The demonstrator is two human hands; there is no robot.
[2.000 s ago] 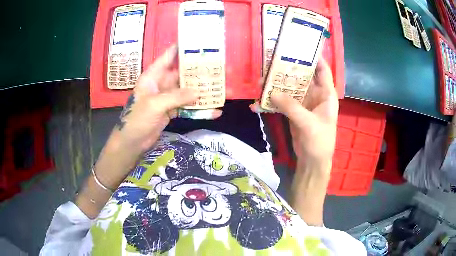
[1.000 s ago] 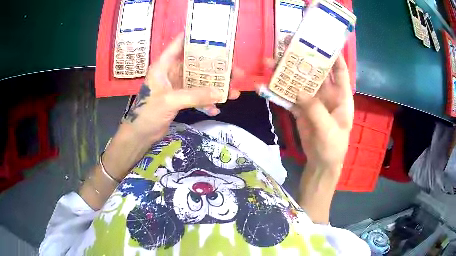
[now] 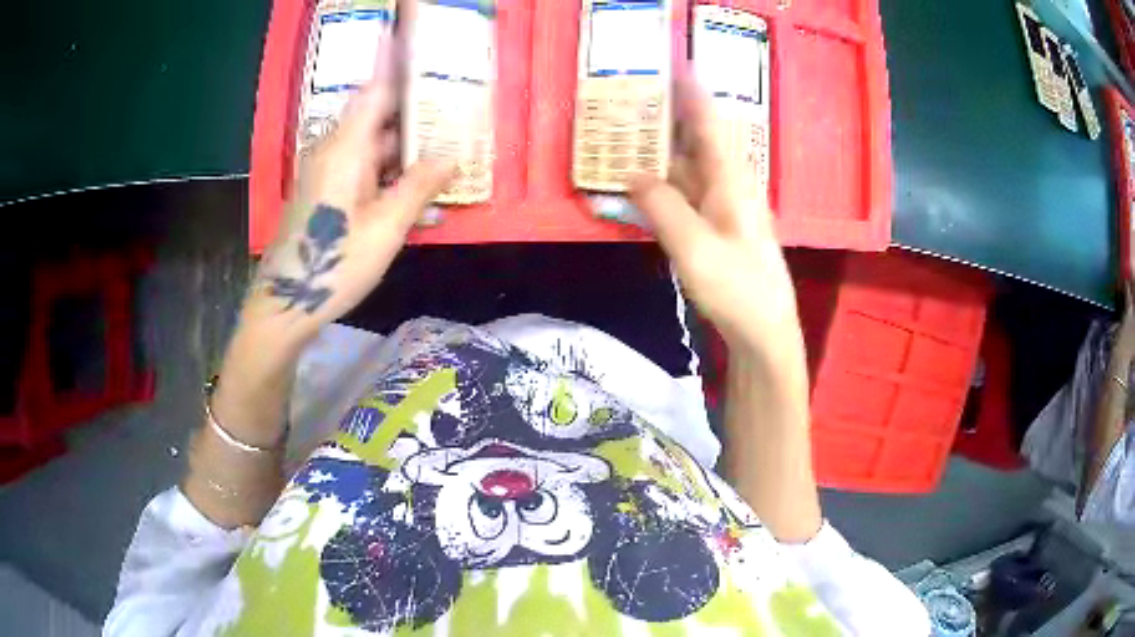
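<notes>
My left hand (image 3: 342,205) holds a gold keypad phone (image 3: 448,118) by its left side, thumb near the lower keys; this phone is slightly blurred. My right hand (image 3: 722,218) holds a second gold phone (image 3: 622,131) by its right side, thumb at its lower edge. Both phones are upright over the red phone tray (image 3: 535,224), with lit white screens and dark blue bars. A third phone (image 3: 349,50) lies in the tray at left, partly behind my left hand. A fourth phone (image 3: 732,62) lies at right, partly behind my right hand.
The green bench (image 3: 125,100) extends to both sides. Several phones (image 3: 1058,75) lie on it at far right, near another red tray's edge. A red pocketed tray (image 3: 896,373) is below the bench at right. Another person's arm (image 3: 1111,398) shows at the right edge.
My left hand and its phone have moved left and up. My right hand has moved left and up, and its phone has turned from tilted to upright. The two held phones are closer together.
</notes>
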